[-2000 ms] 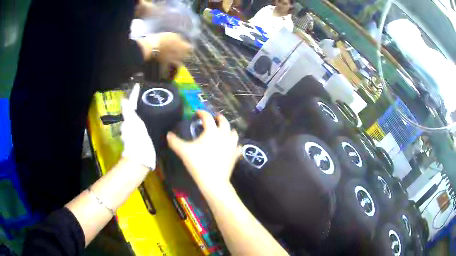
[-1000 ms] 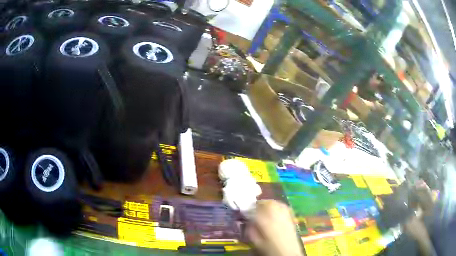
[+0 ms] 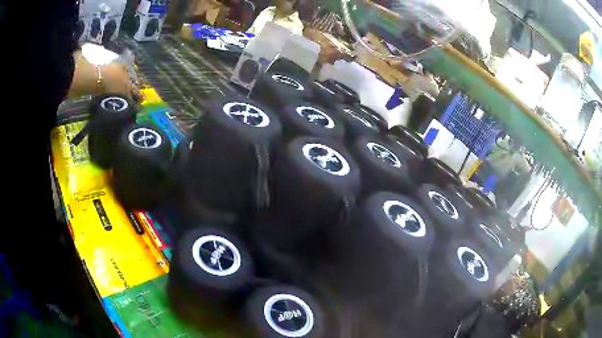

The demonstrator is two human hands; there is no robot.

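Note:
A large pile of matte black rounded pieces, likely headphones (image 3: pixel 310 191), stands in rows on the bench. Their upper ends carry black discs with white rings and white lettering. Two pieces stand at the near edge, one headphone (image 3: pixel 211 277) with its disc facing up and another beside it at the bottom of the picture. Two smaller ones (image 3: pixel 142 165) stand apart at the left, near a neighbouring worker. Neither my left hand nor my right hand is in the picture.
A person in black (image 3: pixel 36 132) stands at the left, with an arm (image 3: pixel 99 76) reaching to the pieces. Yellow and green printed sheets (image 3: pixel 105 244) cover the bench. White boxes (image 3: pixel 264 53) stand behind the pile. A blue basket (image 3: pixel 459 122) and green racking lie beyond. A tangled pile (image 3: pixel 518 297) is at right.
The view has swung back from the bench's right part to the pile and its left end. My bare hand and the white bundle beside it have left the picture.

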